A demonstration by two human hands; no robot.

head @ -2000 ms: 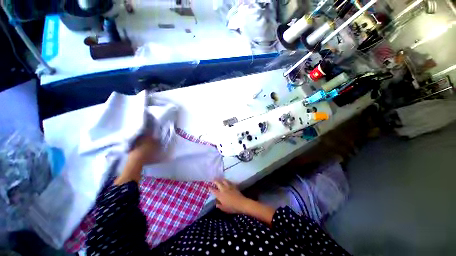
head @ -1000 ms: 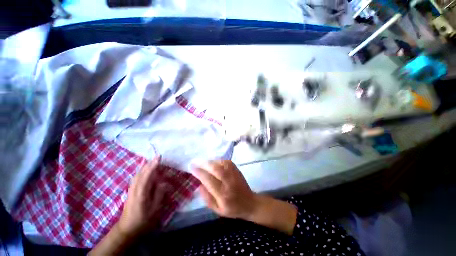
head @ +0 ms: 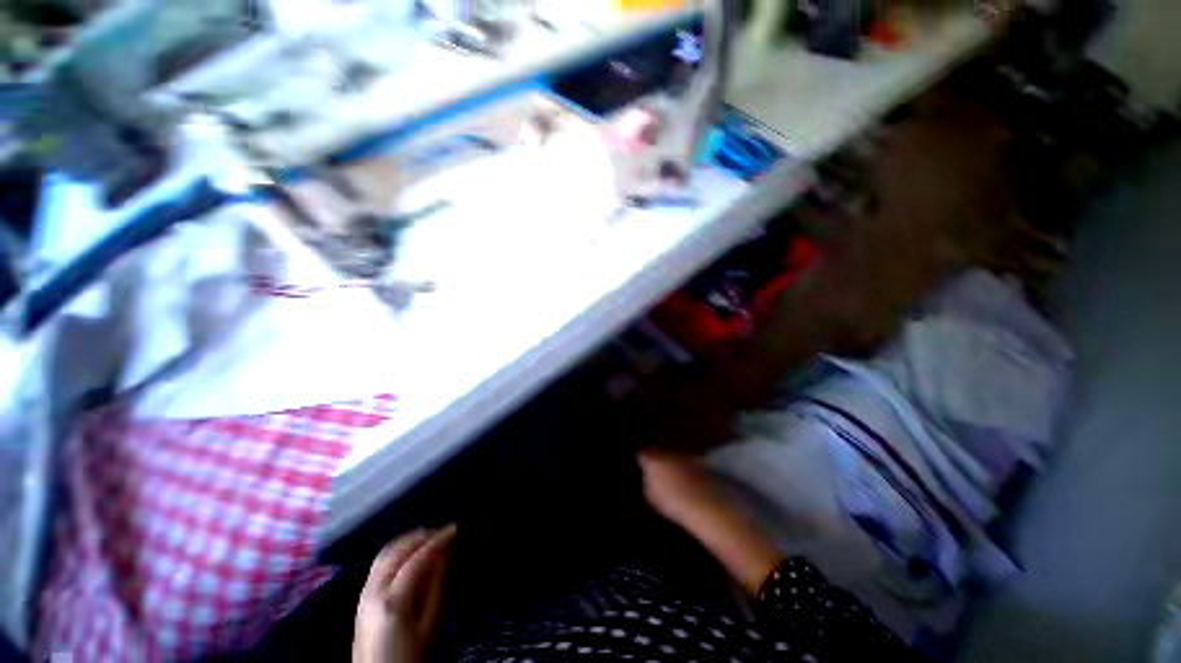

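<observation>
The red and white checked garment panel [head: 207,505] lies at the left of the table and hangs over its front edge. Plain pale fabric [head: 246,363] lies over its upper part. My left hand [head: 404,589] is below the table edge, right of the checked panel, and does not touch it; it looks empty with its fingers together but not closed. My right hand [head: 680,490] is beyond the table edge near the bundle of cut pieces [head: 868,466]; its fingers are dark and blurred, so any hold is hidden. The needle area [head: 369,253] is blurred.
The white table [head: 518,304] has a grey front edge running up to the right. Bright blue scissors or a tool [head: 741,149] lies at its right end. A red object [head: 732,304] is below the table. Another blurred worktable stands behind.
The view has swung right and down. Both hands have left the fabric at the table; my right hand has moved toward the bundle. The checked panel shows farther left.
</observation>
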